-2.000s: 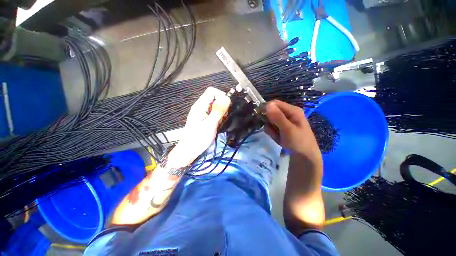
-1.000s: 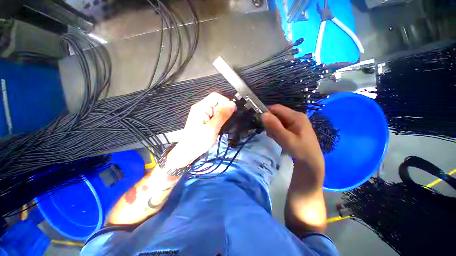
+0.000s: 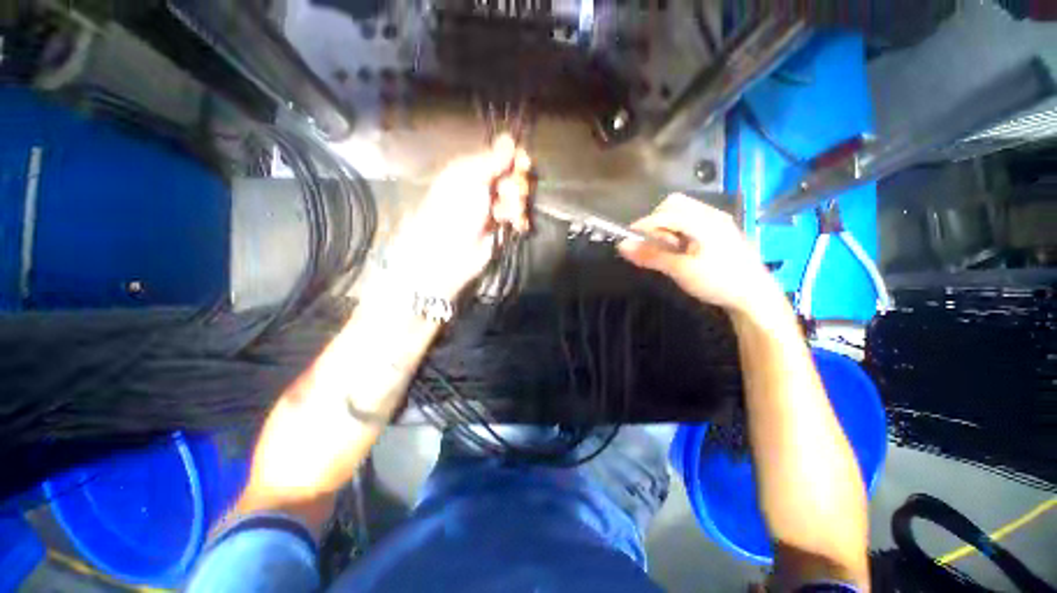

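Observation:
My left hand (image 3: 469, 209) is in front of the press tooling (image 3: 464, 87), closed on a few thin black cables (image 3: 501, 272) whose ends stick up past the fingers. The cables hang below the hand in loops. My right hand (image 3: 695, 249) holds one end of a narrow silver bar (image 3: 591, 222) with small blocks along its edge. The bar's other end points left, close to my left hand; whether they touch is unclear. The picture is blurred.
A thick black cable bundle (image 3: 174, 359) crosses the bench. Black cable loops (image 3: 330, 220) lie at left. White-handled nippers (image 3: 817, 266) lie on the blue surface at right. Blue buckets stand below left (image 3: 133, 510) and right (image 3: 852, 405). Metal posts (image 3: 742, 70) flank the tooling.
The view has shifted up to the press. Both hands have moved forward from above the lap to the tooling, with the bar and cables. The bar has turned flatter.

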